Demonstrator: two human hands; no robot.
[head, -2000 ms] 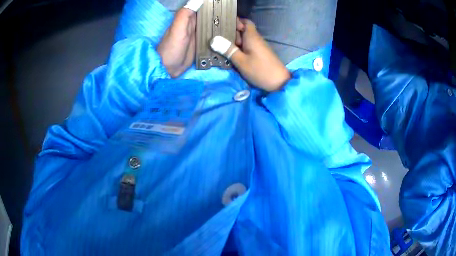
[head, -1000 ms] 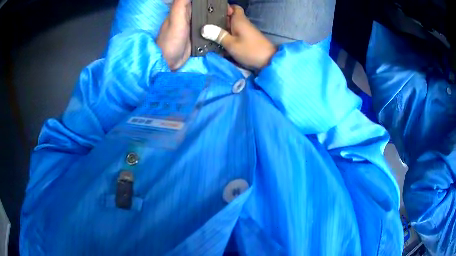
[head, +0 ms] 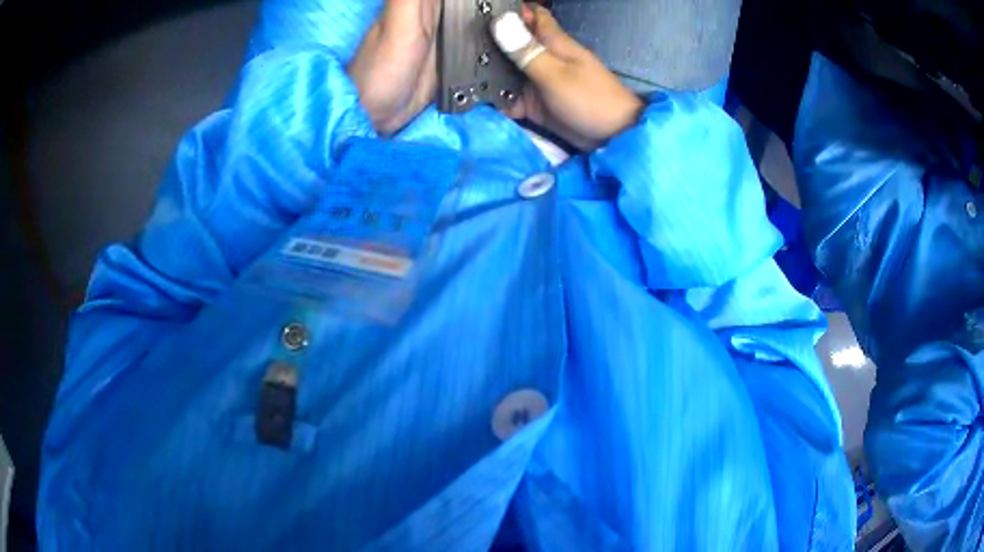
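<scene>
A grey-brown metal plate [head: 462, 54] is held upright in the view over my lap, its far end cut off by the top edge. Shiny round holes or fasteners show along its middle and at its near end. My left hand [head: 397, 70] holds the plate's left side; its fingertips are cut off by the top edge. My right hand [head: 572, 86] holds the right side, its white-wrapped thumb [head: 511, 32] lying over the plate's right edge. The fingers under the plate are mostly hidden.
My blue smock with a clear badge [head: 356, 232] fills the lower view. Grey trousers [head: 658, 43] show beyond the plate. Another person's blue sleeve [head: 874, 205] is at the right edge. Dark floor lies at the left.
The plate and both hands first shifted up and left in view, then back right. My right thumb has moved from near the plate's lower end to further up its right edge.
</scene>
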